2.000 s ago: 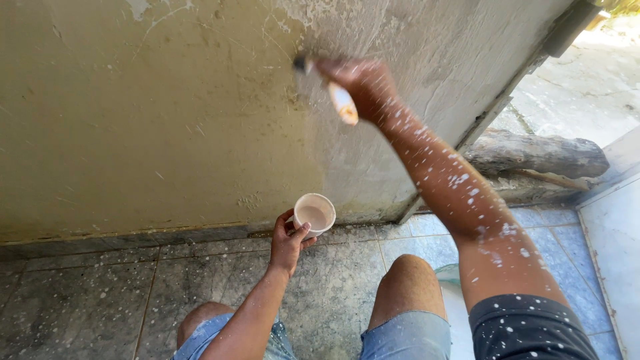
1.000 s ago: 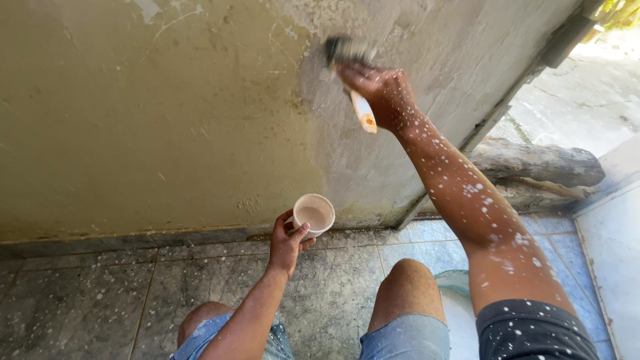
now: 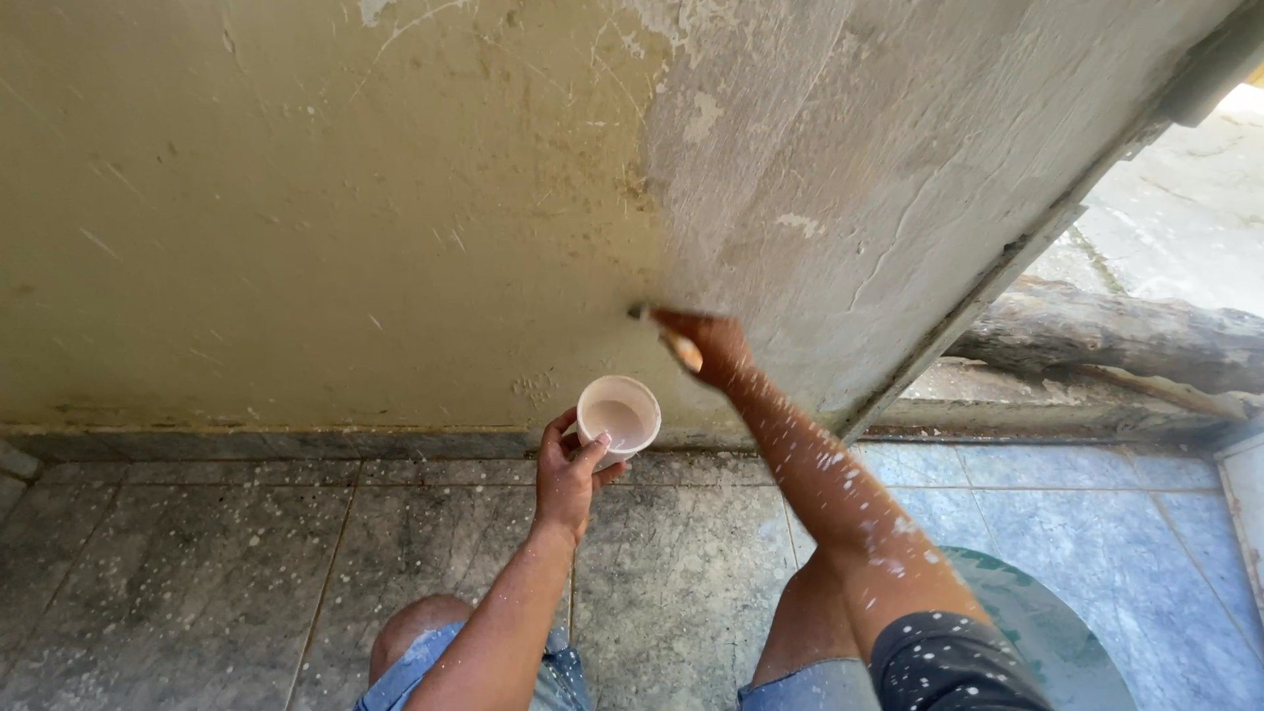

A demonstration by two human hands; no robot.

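My left hand [image 3: 573, 469] grips a small white plastic tub [image 3: 619, 415] holding pale liquid, held upright near the foot of the wall. Up and to the right of the tub, my right hand [image 3: 706, 346] is closed around a paintbrush [image 3: 681, 350]. Its dark bristle end is at the wall, blurred and partly hidden by my fingers. Behind both hands rises a wall [image 3: 395, 217], yellowish-olive at the left and coated greyish-white at the right, with the edge between them just above the brush. White specks cover my right arm.
Speckled grey floor tiles [image 3: 227, 563] meet the wall at a low tile skirting [image 3: 296, 445]. Bluish tiles [image 3: 1047, 513] lie at the right beside a round greenish object [image 3: 1047, 632]. A weathered log [image 3: 1136, 336] rests past the wall's right edge. My bent knees are below.
My right hand with the brush has moved down the wall, nearer the tub. My left hand still holds the tub in about the same place.
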